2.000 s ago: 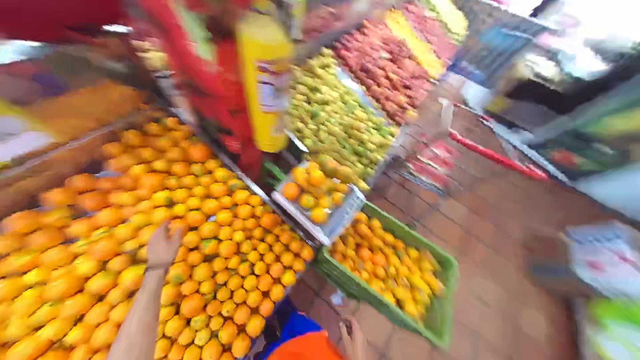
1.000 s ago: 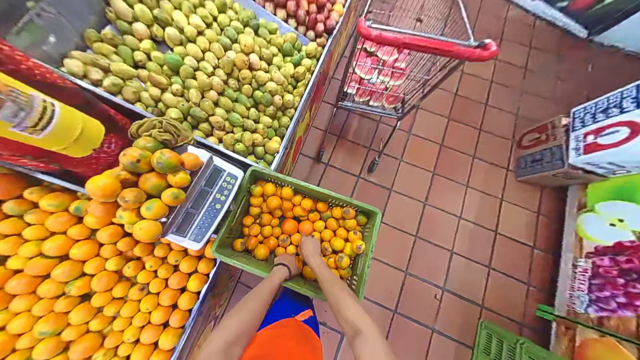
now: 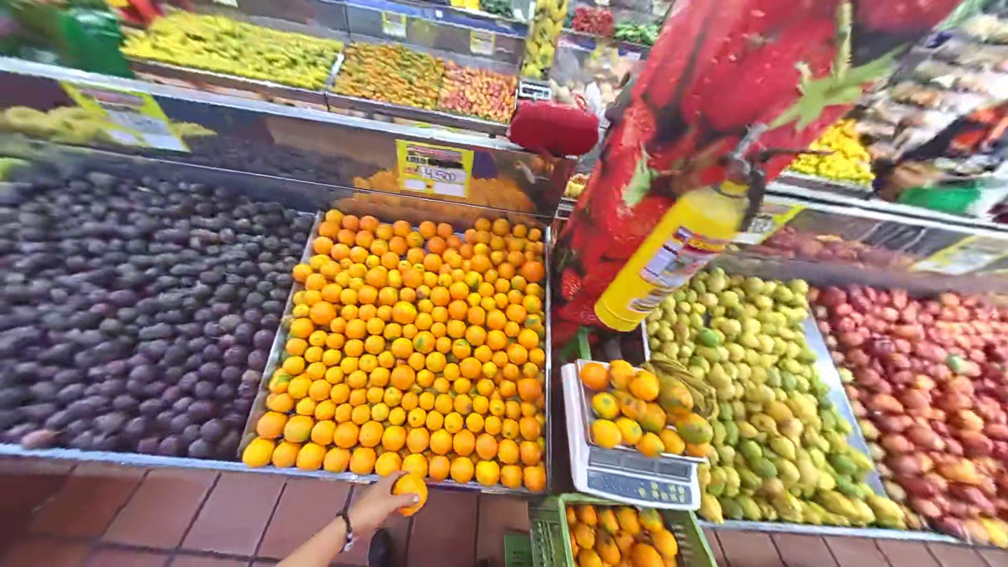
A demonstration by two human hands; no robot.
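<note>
My left hand (image 3: 380, 502), with a dark bracelet on the wrist, holds an orange fruit (image 3: 410, 494) at the front edge of the bin of orange fruits (image 3: 417, 346). The fruits lie there in close rows. My right hand is out of view. To the right of the bin, a white digital scale (image 3: 642, 478) carries a heap of orange and greenish fruits (image 3: 642, 405). Below the scale stands a green plastic crate (image 3: 697, 542), with orange fruits (image 3: 618, 535) in it, cut off by the bottom of the view.
Dark purple fruits (image 3: 142, 315) fill the bin at left. Green-yellow fruits (image 3: 748, 378) and reddish fruits (image 3: 929, 378) lie at right. A yellow fire extinguisher (image 3: 673, 256) hangs on a strawberry-print column (image 3: 685, 102) above the scale. Tiled floor (image 3: 236, 512) runs along the bins.
Both hands were at the crate's fruits one second ago; now my left hand is at the bin's front edge with a fruit, and my right hand is out of view. The view has swung widely.
</note>
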